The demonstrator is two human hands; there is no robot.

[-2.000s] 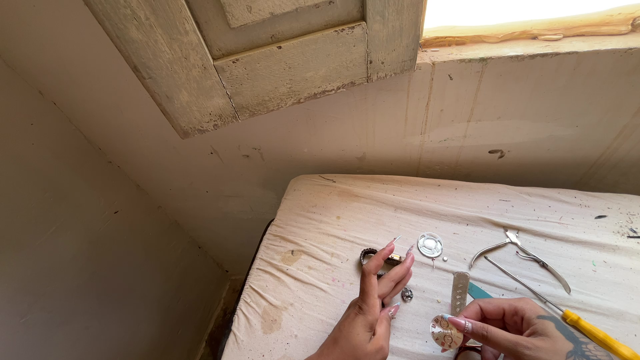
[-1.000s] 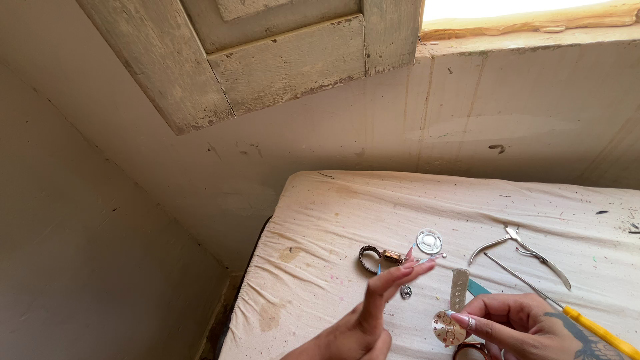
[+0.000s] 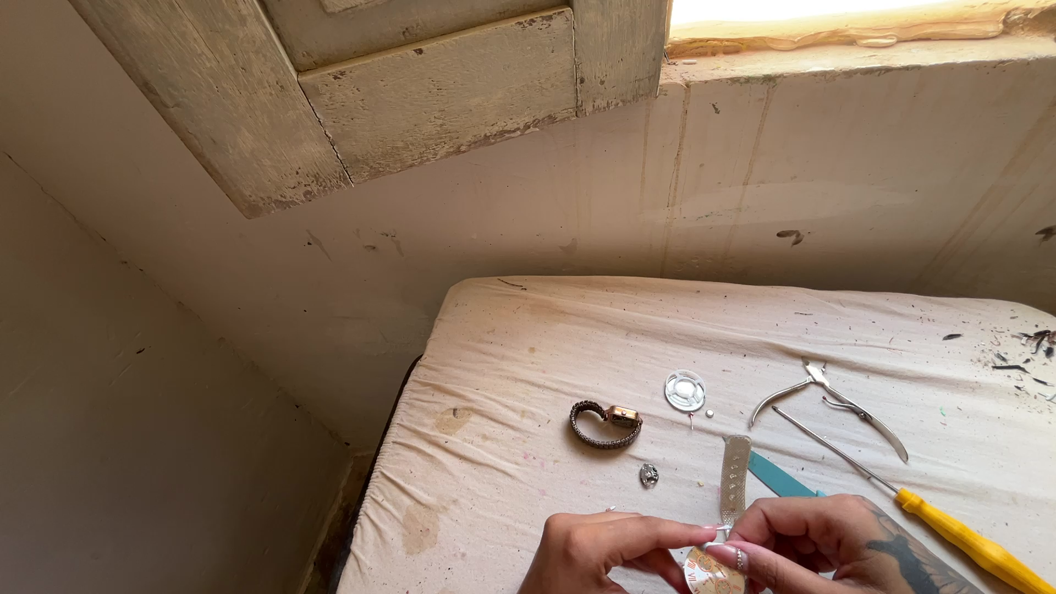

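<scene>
At the bottom of the head view, my right hand (image 3: 804, 540) grips a round watch dial (image 3: 711, 574) with numerals by its edge. The fingertips of my left hand (image 3: 610, 549) meet it at the dial's upper edge, around a tiny pale piece too small to name. Just beyond lie a grey perforated watch strap (image 3: 735, 478) and a teal strap (image 3: 780, 474). A small watch movement (image 3: 649, 475) rests up and left of the hands. Farther off are a small watch with a dark bracelet (image 3: 606, 425), a round white-and-silver disc (image 3: 685, 390) and a button cell (image 3: 709, 414).
Silver nippers (image 3: 829, 396) lie at the right, beside a screwdriver with a yellow handle (image 3: 969, 536). Dark scraps (image 3: 1035, 342) are scattered on the cloth-covered surface (image 3: 536, 346) at far right. A wall, a wooden shutter (image 3: 454, 107) and a window ledge stand behind.
My left hand has moved down and toward the right, from near the bracelet watch and disc to the dial at my right fingertips. My right hand still holds the dial.
</scene>
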